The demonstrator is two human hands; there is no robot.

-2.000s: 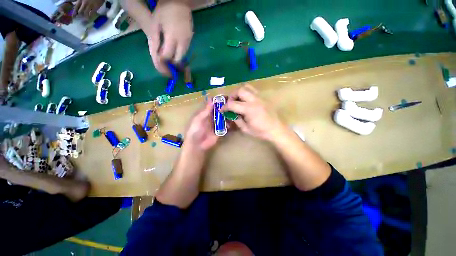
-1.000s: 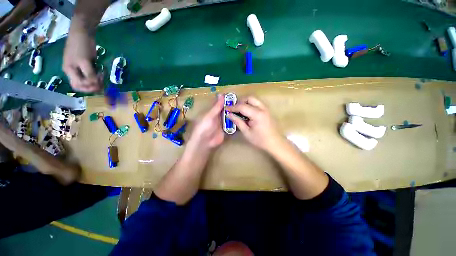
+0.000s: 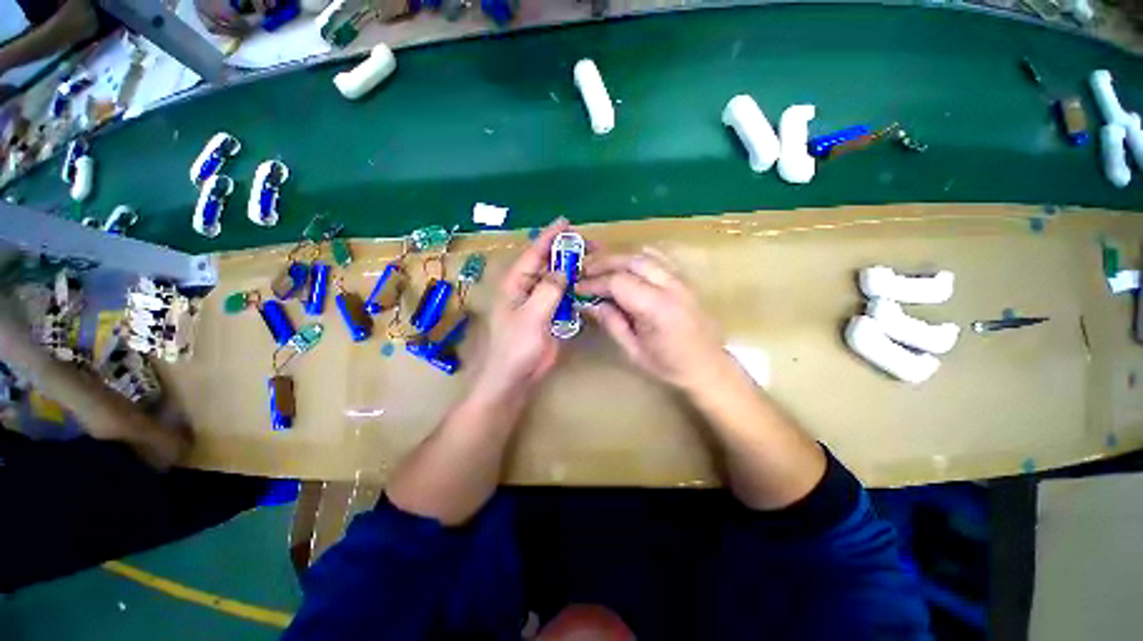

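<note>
A white housing shell [image 3: 567, 328] stands lengthwise in front of me with a blue battery cell [image 3: 567, 266] inside it. My left hand [image 3: 520, 328] grips the shell from the left, with its thumb on the blue cell. My right hand [image 3: 646, 313] is at the shell's right side, its thumb and fingertips together by the lower half. A small dark piece, perhaps the circuit board, shows at these fingertips; what they grip is mostly hidden.
Battery-and-board assemblies [image 3: 433, 303] lie at the bench's left. Empty white shells [image 3: 905, 286] and tweezers [image 3: 1010, 323] lie at the right. The green belt [image 3: 501, 138] beyond carries shells and wired cells. Another person's arm [image 3: 94, 388] rests at far left.
The other person's hand has left the belt area, and more assemblies lie at the bench's left. Belt items have shifted left. My left thumb is now over the blue cell.
</note>
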